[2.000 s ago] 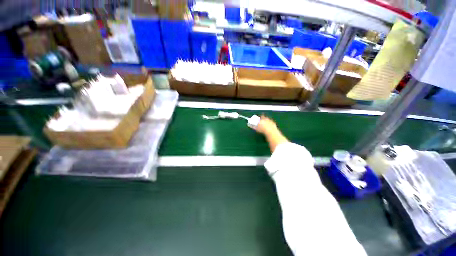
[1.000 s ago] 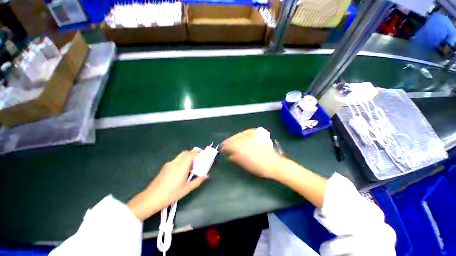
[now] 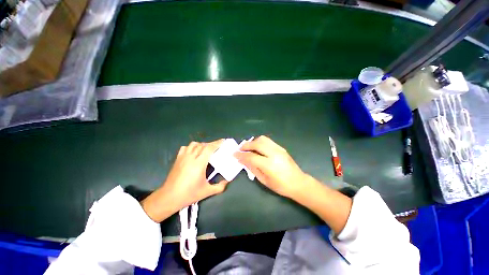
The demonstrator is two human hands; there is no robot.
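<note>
My left hand (image 3: 189, 174) holds a white power adapter (image 3: 227, 160) above the green bench near its front edge. The adapter's white cord (image 3: 189, 236) hangs in a tied bundle below my left hand, over the bench edge. My right hand (image 3: 269, 165) presses a crumpled white cloth (image 3: 249, 169) against the adapter's right side; most of the cloth is hidden by the fingers. A small knife (image 3: 335, 157) with a red-orange handle and pale blade lies on the bench to the right of my right hand.
A blue tray (image 3: 388, 130) holds a white bottle (image 3: 382, 95) and a round clear dish (image 3: 371, 75). A black marker pen (image 3: 407, 156) lies beside a clear tray (image 3: 456, 188) of coiled cords. A carton (image 3: 48, 51) stands on plastic at the upper left. A metal post (image 3: 437, 45) rises at right.
The adapter has turned and both hands have closed in on it. The cloth now touches it. The red-orange knife now shows on the bench. The view has tilted down.
</note>
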